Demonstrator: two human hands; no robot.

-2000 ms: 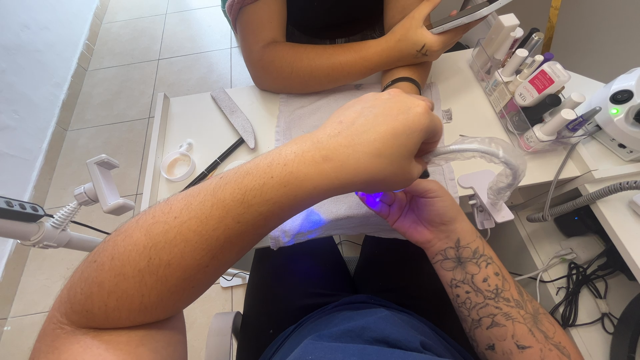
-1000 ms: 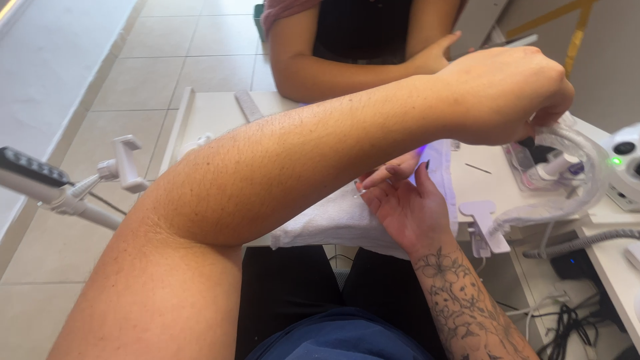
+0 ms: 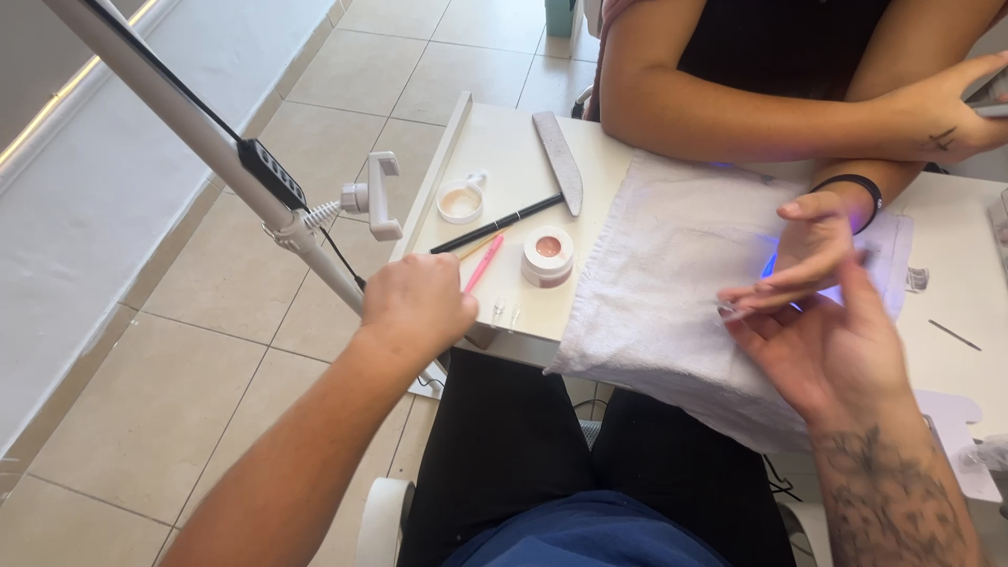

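My left hand [image 3: 417, 301] hovers at the table's left front edge, palm down, fingers curled and mostly hidden; a pink stick-like tool [image 3: 485, 264] lies just beside it, and whether they touch I cannot tell. Nearby are a black pen-like brush [image 3: 498, 224], an open jar of pinkish gel [image 3: 546, 256] and two small clear pieces [image 3: 505, 312]. My tattooed right hand [image 3: 819, 354], palm up, supports the fingers of another person's hand [image 3: 815, 248] above the white towel [image 3: 661, 260]. Something clear and shiny is at that person's fingertips. Blue-violet light glows beneath.
A grey nail file [image 3: 559, 161] and a small white lid or dish [image 3: 460, 201] lie farther back. A lamp pole [image 3: 189, 118] with a white phone clamp [image 3: 382, 197] stands left. The person's forearm [image 3: 740, 130] crosses the far edge. A thin metal stick [image 3: 954, 335] lies right.
My left hand has moved from the table's right side, across the towel, to its left front edge. My right hand stays under the other person's fingers. The view has swung left.
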